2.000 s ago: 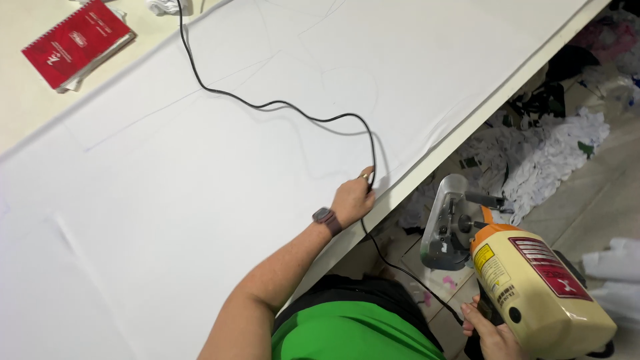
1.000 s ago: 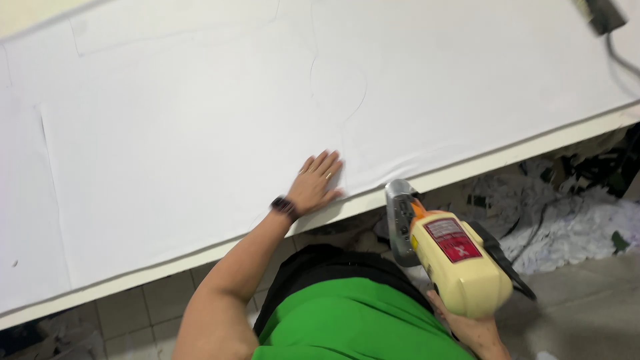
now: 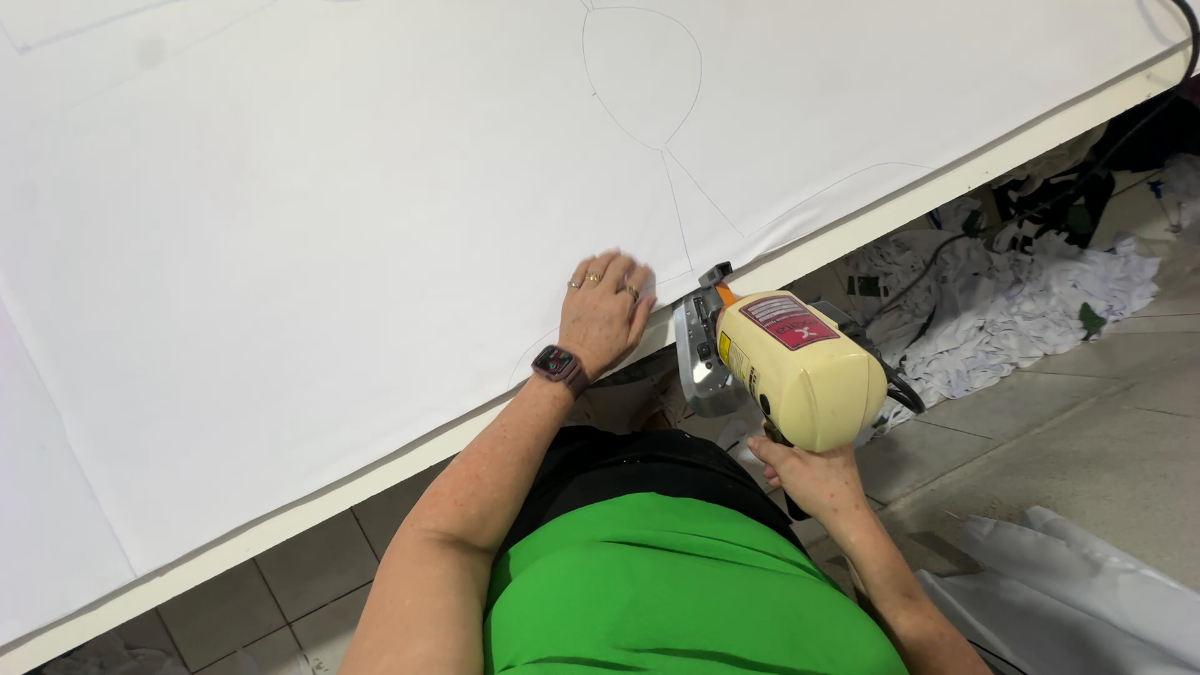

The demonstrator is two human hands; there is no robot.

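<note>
My left hand (image 3: 605,309) lies palm down on white sheet material (image 3: 356,234) near the table's front edge, with rings and a wristwatch on. The sheet bears thin drawn pattern lines. Just right of that hand, a cream electric fabric cutting machine (image 3: 802,370) has its metal base plate (image 3: 698,356) at the table edge, its front meeting the sheet's edge. My right hand (image 3: 816,478) holds the machine from below by its handle, which is mostly hidden under the motor housing.
The pale table edge (image 3: 309,502) runs diagonally across the view. A black cable (image 3: 1189,47) hangs over it at the upper right. White scraps (image 3: 1022,319) with some dark and green pieces are heaped on the tiled floor; white material (image 3: 1059,562) lies at the lower right.
My left hand held the black cable two seconds ago; it has let go and now rests on the sheet. The cutting machine has come up to the table edge. The view has shifted.
</note>
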